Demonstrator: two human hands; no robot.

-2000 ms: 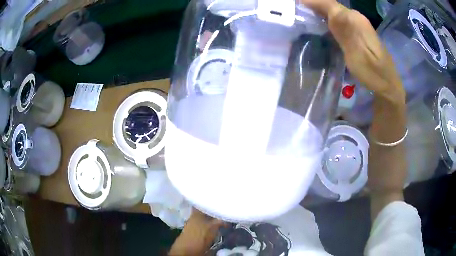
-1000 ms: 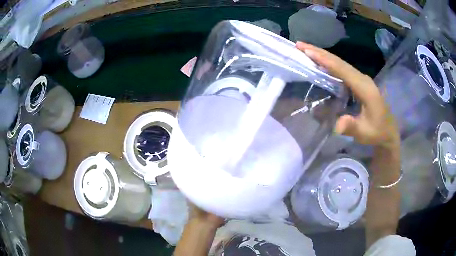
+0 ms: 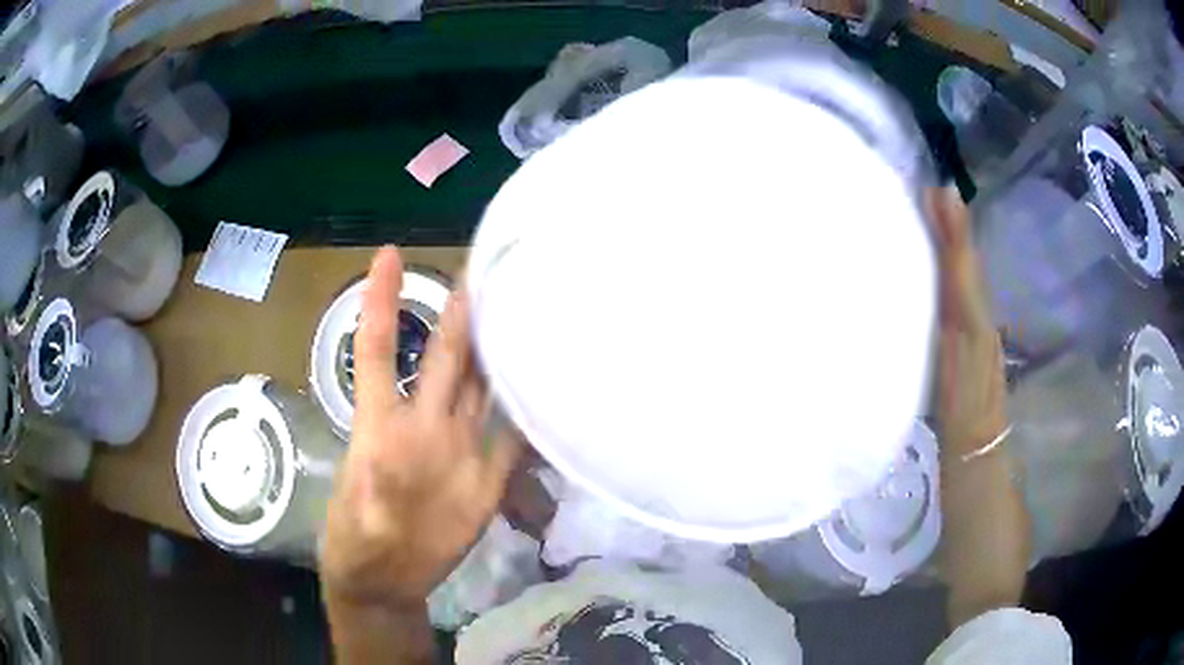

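A humidifier water tank (image 3: 708,305) is held up close to the camera, its smooth white lower shell facing me. A little of its clear upper shell shows behind at the upper right. My right hand (image 3: 963,325) holds the tank at its right side; its fingers are partly hidden behind it. My left hand (image 3: 416,455) is at the tank's left side with fingers spread and pointing up. Its fingertips do not wrap the tank; whether the palm edge touches it is unclear. The left hand partly covers a dark-centred unit (image 3: 333,351) on the bench.
Units with slotted discs stand at left (image 3: 234,461) and right (image 3: 889,507). Hazy waiting tanks group at both sides. A paper slip (image 3: 242,261) lies on the cardboard (image 3: 195,344). A pink slip (image 3: 438,160) and cloudy wraps (image 3: 584,91) lie on the green belt. Cloth lies at the near edge.
The tank has turned so its white lower shell faces the camera. My left hand has come from beneath the tank to its left side, fingers spread. My right hand has moved lower along the side.
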